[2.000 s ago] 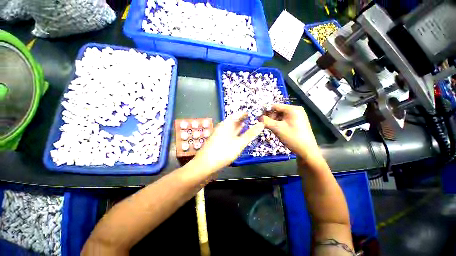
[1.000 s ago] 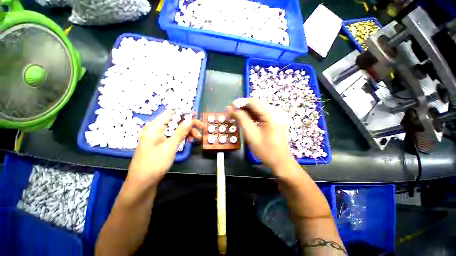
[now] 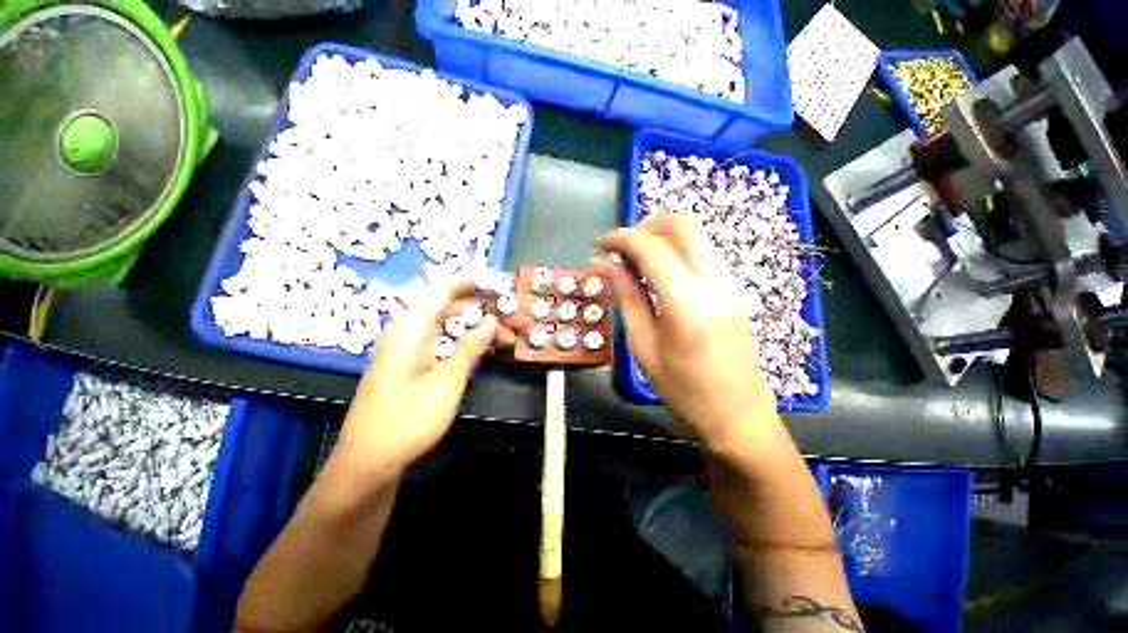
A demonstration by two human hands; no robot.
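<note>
The reddish-brown loading fixture (image 3: 563, 352) lies on the bench between the two trays, its pale handle (image 3: 553, 495) pointing toward me. White round pieces show in its holes. My left hand (image 3: 427, 359) holds several small white pieces (image 3: 471, 314) between its fingers, at the fixture's left edge. My right hand (image 3: 680, 315) is just right of the fixture, thumb and index finger close together; a tiny whitish piece seems to be at the fingertips, but it is too small to be sure.
The left blue tray (image 3: 235, 235) holds white parts; the right tray (image 3: 810, 223) holds speckled inserts. A deeper blue bin (image 3: 594, 93) is behind. The metal press (image 3: 915, 247) and brass parts tray (image 3: 930, 89) are at right, a green-framed round object (image 3: 192, 136) at left, blue bins below.
My hands have come from over the right tray to either side of the fixture. Since one second ago, the left hand's fingers have opened more around its white pieces, and the right hand has shifted slightly.
</note>
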